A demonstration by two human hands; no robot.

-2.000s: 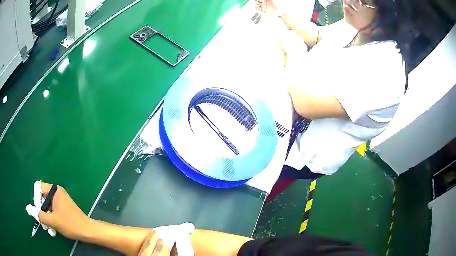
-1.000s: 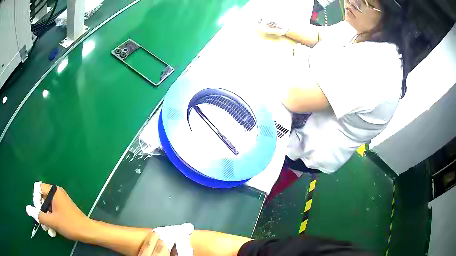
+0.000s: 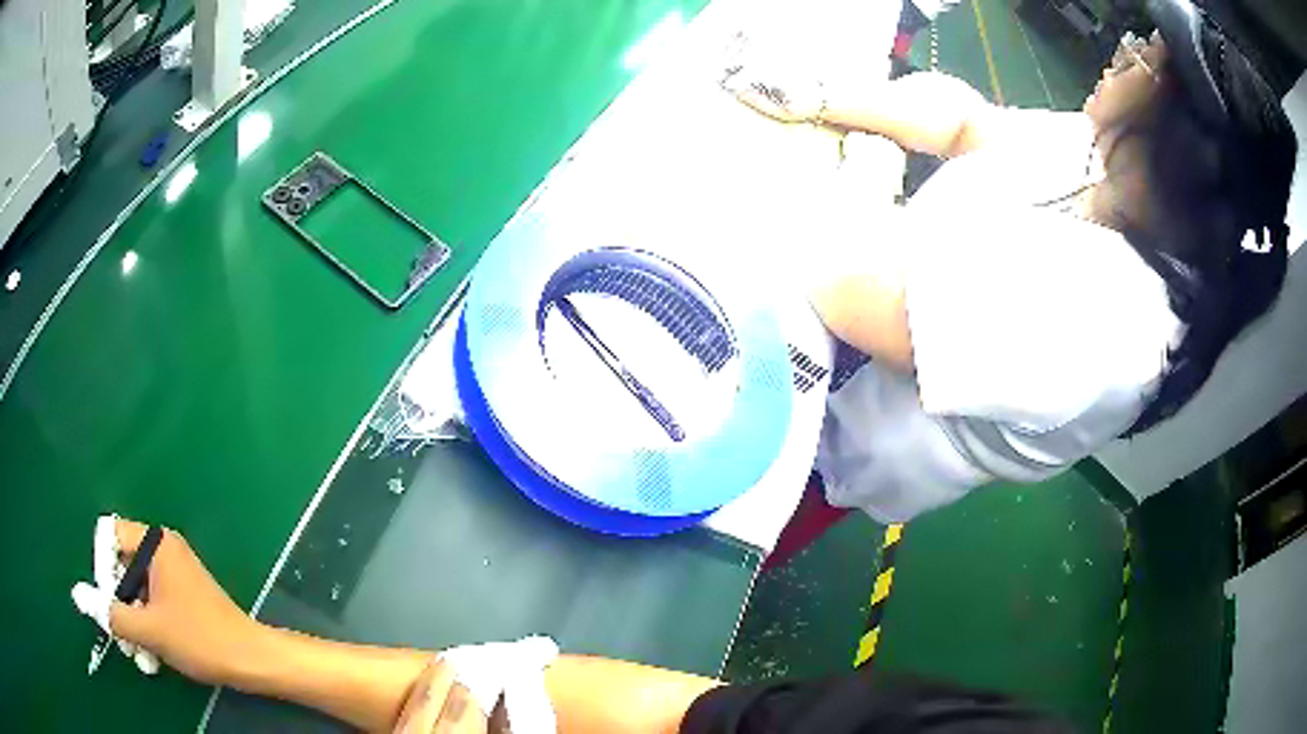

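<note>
A phone middle frame [image 3: 305,188] lies flat on the glossy green belt at the upper left, with its camera section towards the upper left. My right hand [image 3: 175,608] is at the lower left, over the belt. It wears white finger cots and holds tweezers [image 3: 141,562] by the dark handle, pale tips pointing down. The frame is well above and to the right of this hand, untouched. My left hand [image 3: 442,703], also with white cots, lies against my right forearm at the bottom edge and is partly cut off; whether it holds anything is hidden.
A large blue reel [image 3: 654,482] stands right of the belt, with a dark slim tool lying across its centre opening. Crinkled clear film [image 3: 422,407] is at its left edge. A dull green mat [image 3: 473,574] lies below. A person in white [image 3: 1032,287] sits at the right.
The phone frame has moved down and left along the belt, closer to my right hand. The seated person has leaned and turned. My hands have hardly moved.
</note>
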